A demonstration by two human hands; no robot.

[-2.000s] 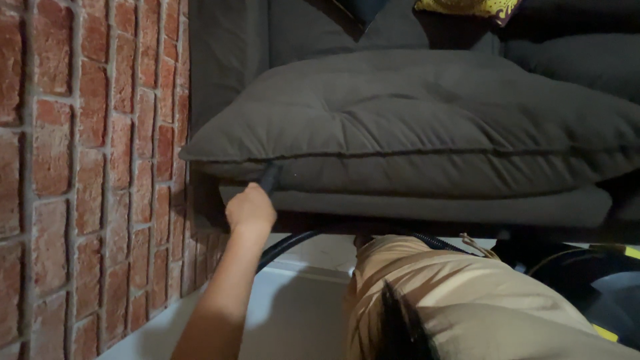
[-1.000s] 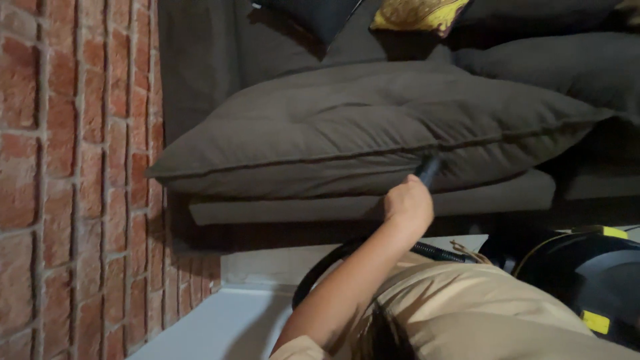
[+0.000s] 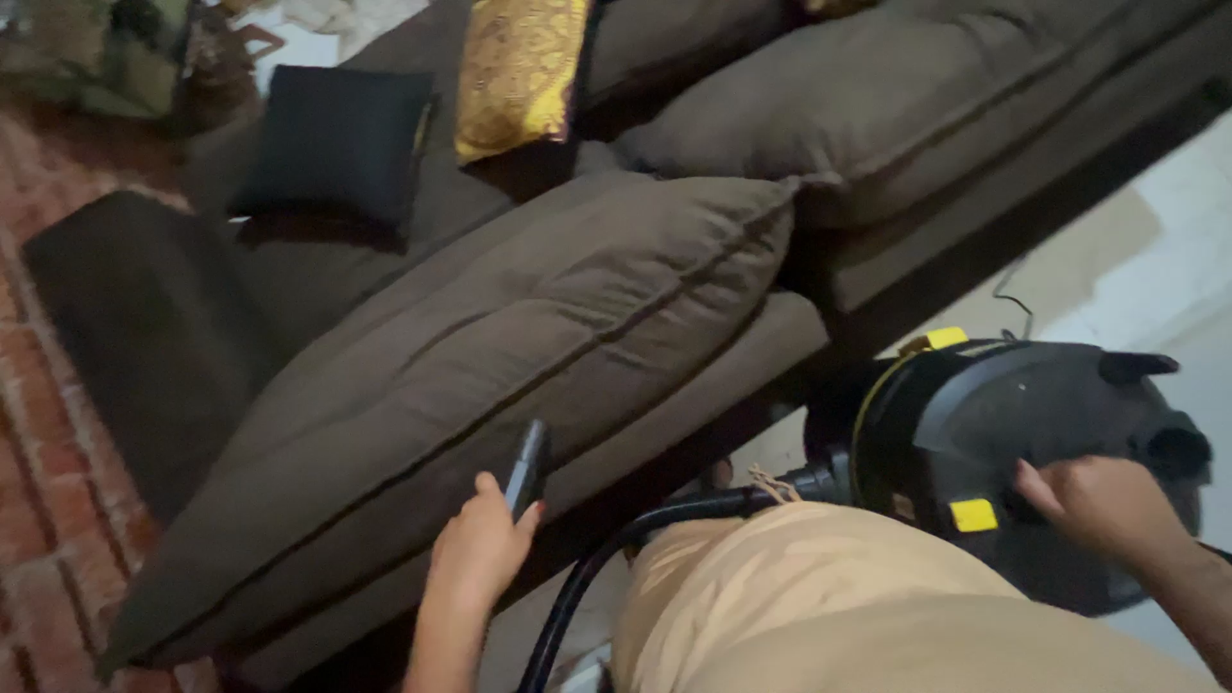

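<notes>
My left hand grips a dark vacuum nozzle, its tip pointing up beside the front of a large grey-brown sofa cushion. Whether the tip touches the fabric cannot be told. My right hand is over the lid of a black canister vacuum cleaner with yellow latches, at the right; its fingers look curled, and I cannot tell if it holds anything. A black hose runs from the vacuum past my legs.
A brick wall stands at the left, beside the sofa's armrest. On the sofa lie a black cushion and a yellow patterned cushion. Another large cushion adjoins at the upper right. A thin cord lies on the floor.
The view has turned and shifted toward the vacuum. My left hand first moved right along the cushion's front, still holding the nozzle. My right hand has come into view over the vacuum.
</notes>
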